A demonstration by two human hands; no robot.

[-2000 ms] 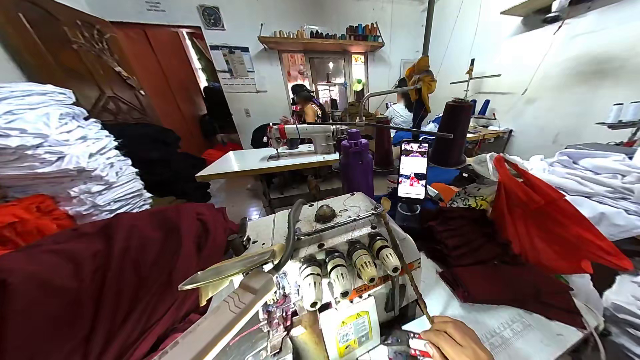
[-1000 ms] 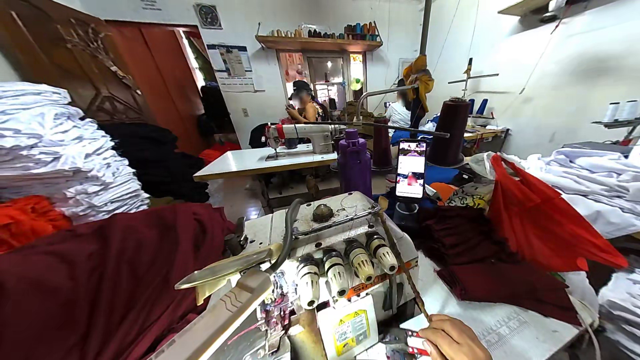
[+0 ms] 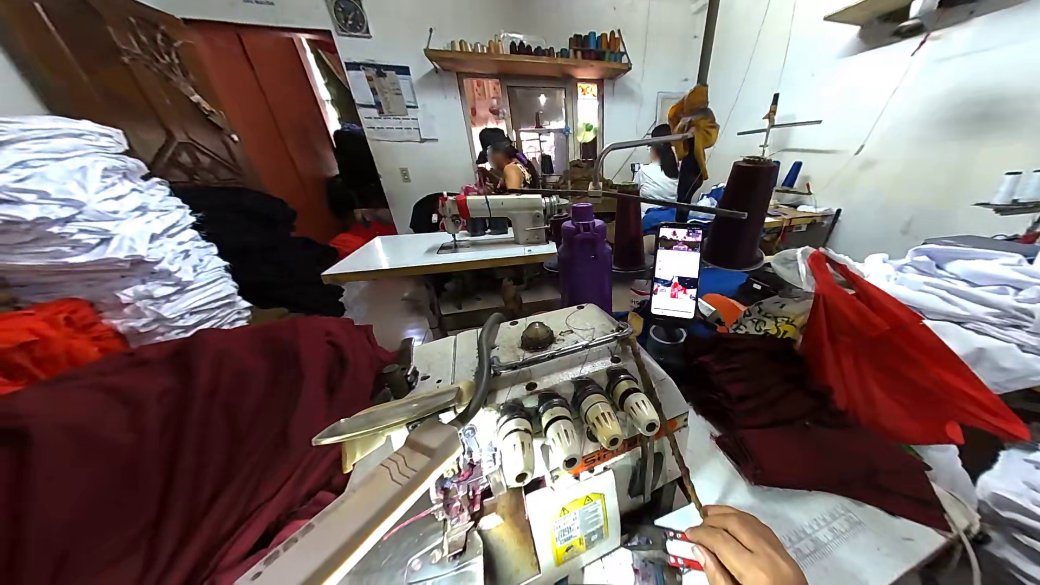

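Observation:
My right hand is at the lower right, its fingers closed around a small red and white object whose kind I cannot tell. Its fingertips lie at the lower end of a thin brown rod along the machine's right side. The Singer overlock sewing machine stands in front of me, with several tension dials across its front. Over its left part reaches a lamp arm. Maroon fabric is heaped left of the machine. My left hand is not in view.
Cut maroon pieces lie on the table at right beside a red plastic bag. A phone and a purple bottle stand behind the machine. White cloth is stacked left. Beyond, two people sit near another sewing machine.

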